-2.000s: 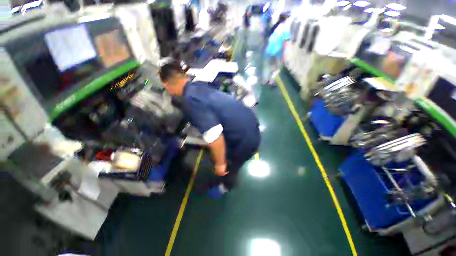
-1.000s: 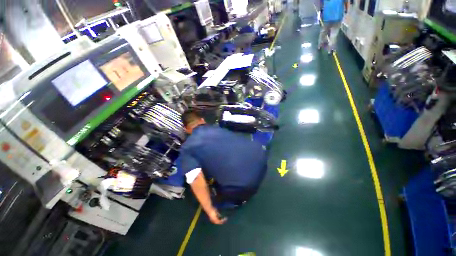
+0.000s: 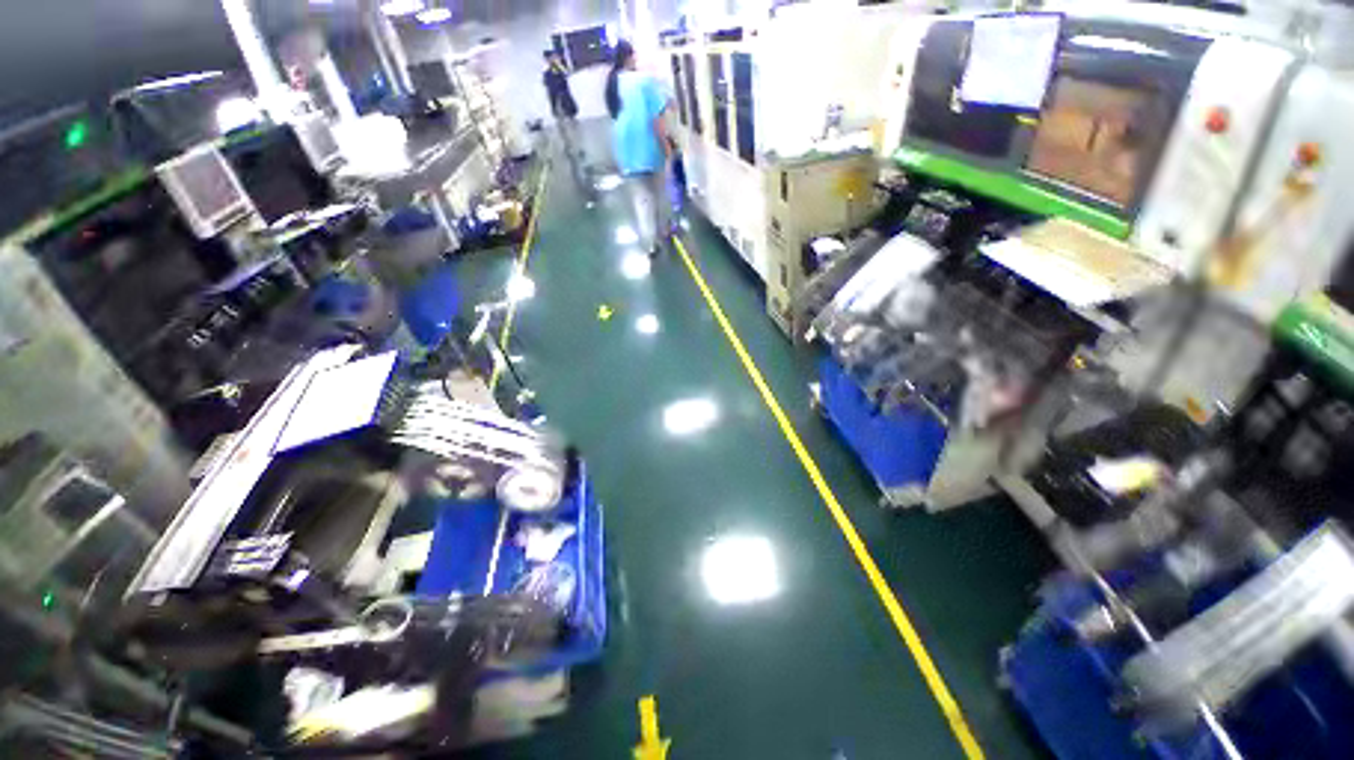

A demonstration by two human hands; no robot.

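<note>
Neither of my hands is in the picture. Nearest in front at the left is a feeder trolley with a blue bin [image 3: 591,594], a white reel [image 3: 530,487] and a fan of pale metal strips [image 3: 472,431]. A white sheet [image 3: 339,401] lies on top of the equipment beside it. The lower left part is blurred, so its small items cannot be told apart.
A green floor aisle [image 3: 676,490] with yellow lines runs ahead. A person in a light blue top [image 3: 640,131] stands far down it, another person [image 3: 560,89] beyond. Machines with a green stripe [image 3: 1010,190] and blue bins [image 3: 884,431] line the right side.
The view has moved along the aisle and turned right. The bending person in dark blue is out of the picture. The trolley with the reel is nearer, and more right-hand machines show.
</note>
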